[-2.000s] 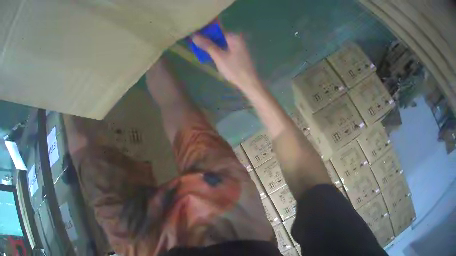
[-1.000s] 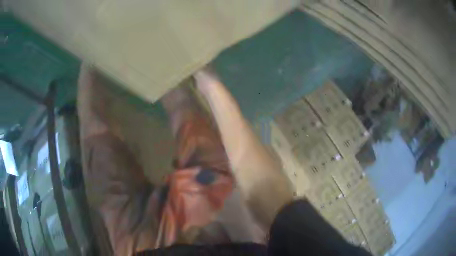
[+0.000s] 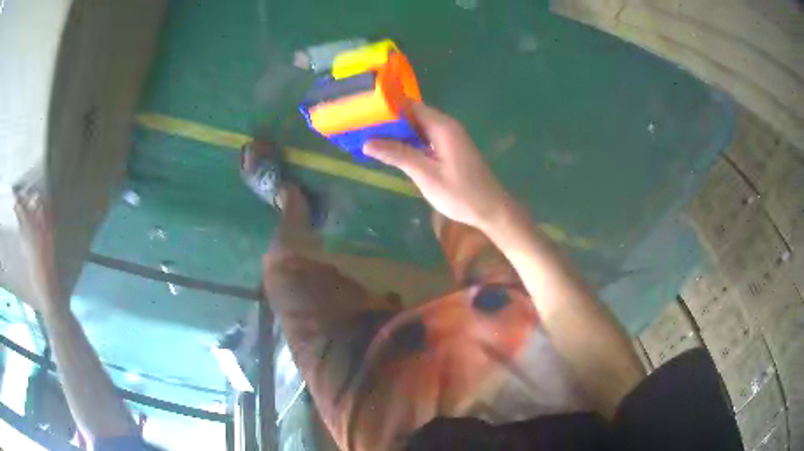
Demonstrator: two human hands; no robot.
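Observation:
My right hand (image 3: 450, 167) grips an orange and blue tape dispenser (image 3: 353, 110) with a yellow roll, held above the green floor at upper centre. My left hand (image 3: 33, 220) is at the far left edge, blurred, at the lower edge of a large brown carton (image 3: 106, 97). It appears to hold the carton, but its fingers are not clear. The carton stands tilted at the upper left and is cut off by the picture's edge.
A yellow line (image 3: 353, 172) crosses the green floor (image 3: 529, 88). Printed cartons (image 3: 749, 282) are stacked at the right. A large brown cardboard piece (image 3: 670, 53) spans the upper right. My legs and one shoe (image 3: 262, 172) are below the dispenser. A dark metal frame (image 3: 176, 280) is at lower left.
The large carton has moved from the top centre to the left. My right hand and the tape dispenser, hidden by it a second ago, now show clearly. My left hand has come into view.

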